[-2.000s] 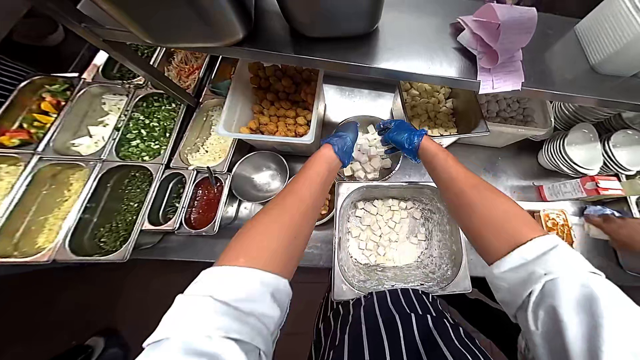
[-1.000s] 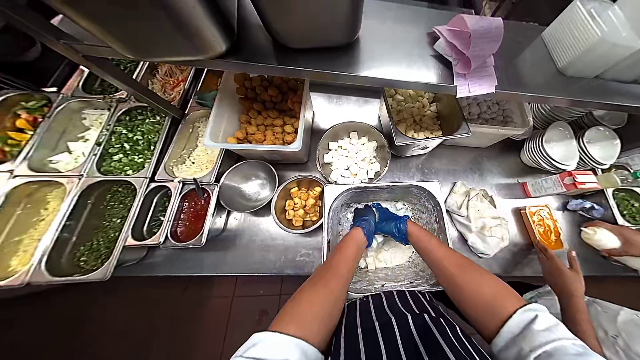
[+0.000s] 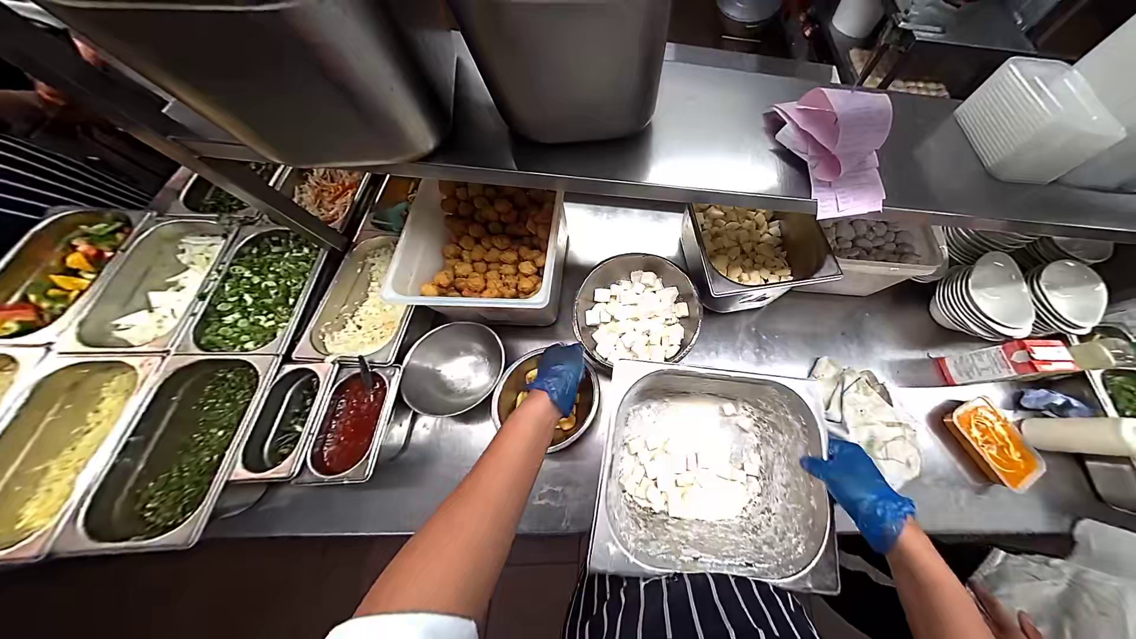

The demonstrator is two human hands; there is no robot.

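My left hand, in a blue glove, reaches over a small round metal bowl of golden pieces; its fingertips are hidden. My right hand, also gloved, rests at the right rim of a square steel pan; whether it grips the rim does not show clearly. White flour-dusted cubes lie in the pan. Behind the pan stands a round metal bowl filled with white cubes. An unfilled metal bowl is left of my left hand.
Steel pans of chopped greens, red sauce and other foods line the left. A white tub of fried balls stands behind. At right lie a cloth, an orange sauce tub and stacked dishes. A steel shelf overhangs.
My hands were together in the square pan one second ago. They have parted, the left to the small bowl, the right to the pan's right rim.
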